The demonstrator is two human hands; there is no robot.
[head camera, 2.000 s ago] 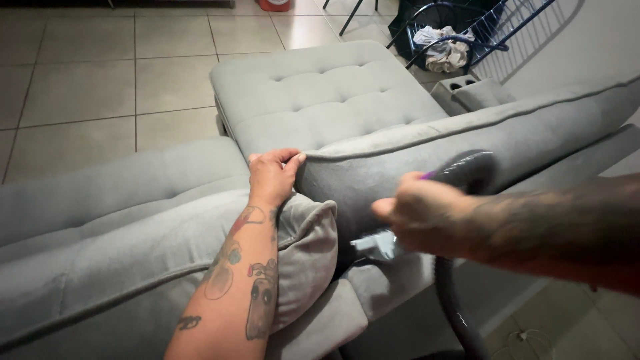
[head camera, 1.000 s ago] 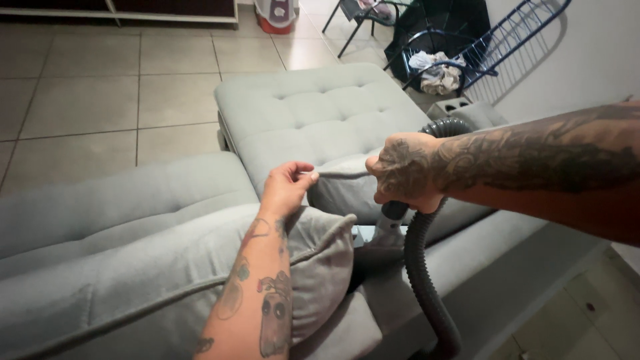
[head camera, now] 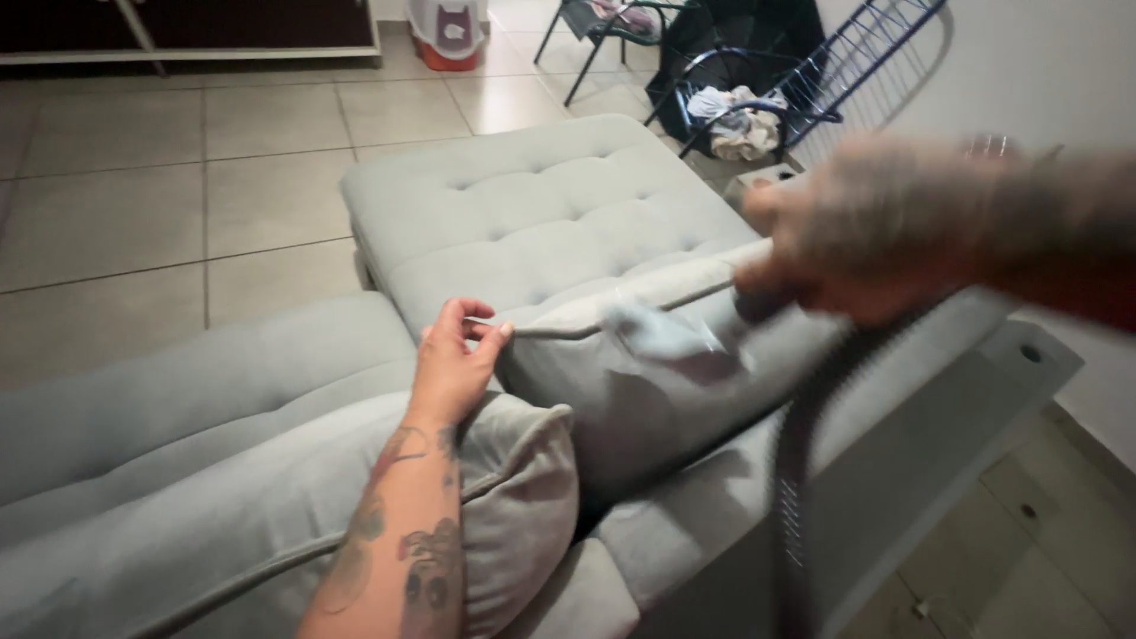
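My left hand [head camera: 461, 355] pinches the piped corner of a grey sofa back cushion [head camera: 639, 390] between thumb and fingers. My right hand [head camera: 852, 240], blurred, grips the end of a dark ribbed vacuum hose [head camera: 790, 479]. A pale, translucent nozzle [head camera: 670, 337] on that end is over the same cushion's face, near its piping; whether it touches the fabric I cannot tell. A second grey back cushion [head camera: 524, 497] lies beside and partly behind my left forearm. The hose hangs down over the sofa's back frame.
The tufted chaise seat [head camera: 550, 195] extends ahead, beside the lower seat [head camera: 213, 382]. Farther off are a covered litter box [head camera: 446, 35], a chair [head camera: 612, 22], a blue metal rack [head camera: 861, 71] and crumpled cloths [head camera: 737, 120]. A white wall rises at right.
My right hand has lifted the nozzle out of the gap between the cushions and over the far cushion's face. My left hand stays at that cushion's corner.
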